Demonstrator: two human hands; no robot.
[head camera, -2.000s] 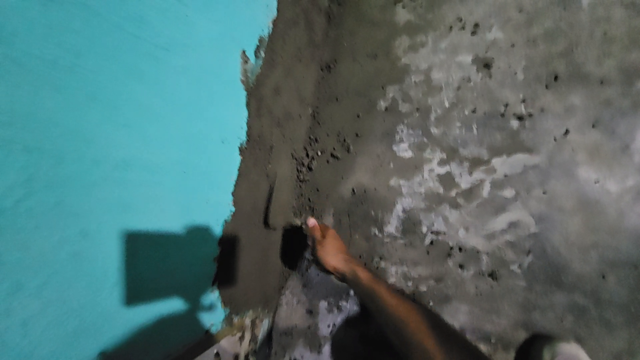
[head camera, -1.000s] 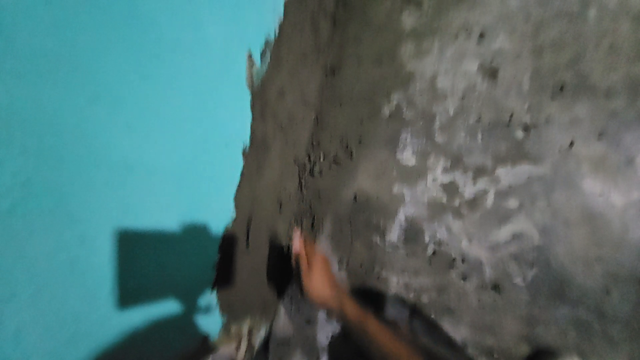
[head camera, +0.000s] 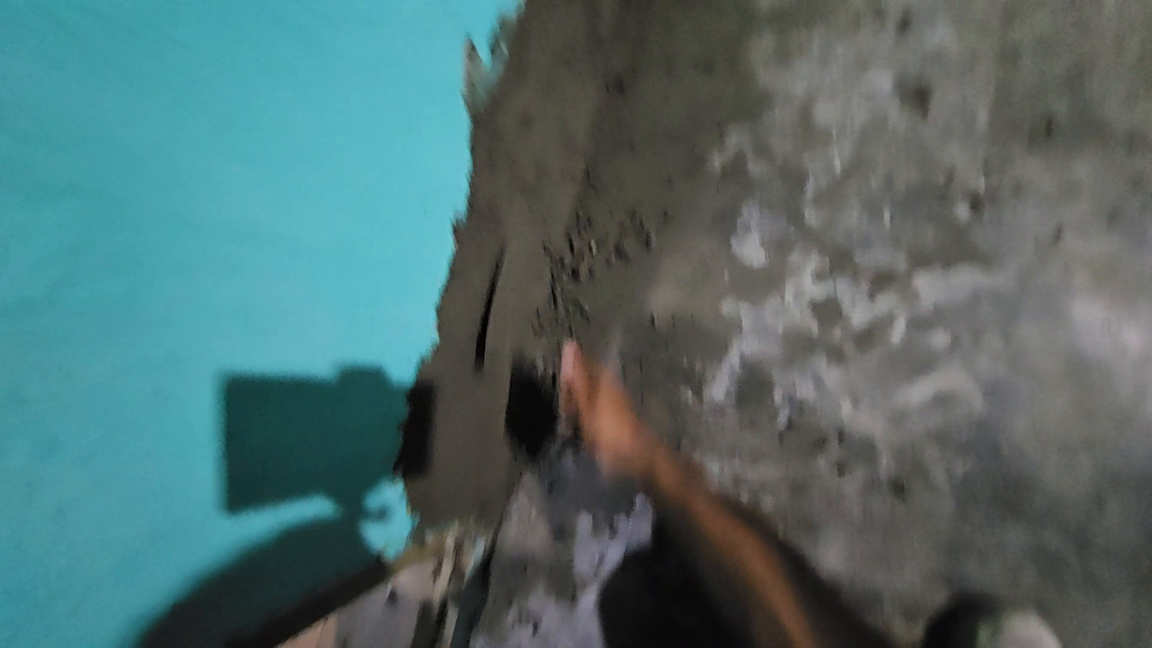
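Note:
My right hand (head camera: 603, 414), blurred, reaches in from the lower right over a strip of grey mortar (head camera: 513, 180) laid beside a turquoise wall (head camera: 225, 198). Its fingers point up the strip; whether they hold a tool cannot be made out. Just left of the hand lies a black patch (head camera: 531, 405) that looks like its shadow. A narrow dark line (head camera: 489, 310) shows on the mortar further left. Small crumbs of mortar (head camera: 580, 256) are scattered just above the fingertips. My left hand is not in view.
Rough concrete with whitish patches (head camera: 900, 297) spreads along the right. A dark, boxy shadow (head camera: 310, 441) falls on the wall. Broken, pale material (head camera: 432, 576) lies at the mortar's lower end. Part of what looks like a shoe (head camera: 999, 625) shows at the bottom right.
Compared with a second ago, my right hand is a little further up along the mortar strip. The dark line on the mortar shows more plainly now.

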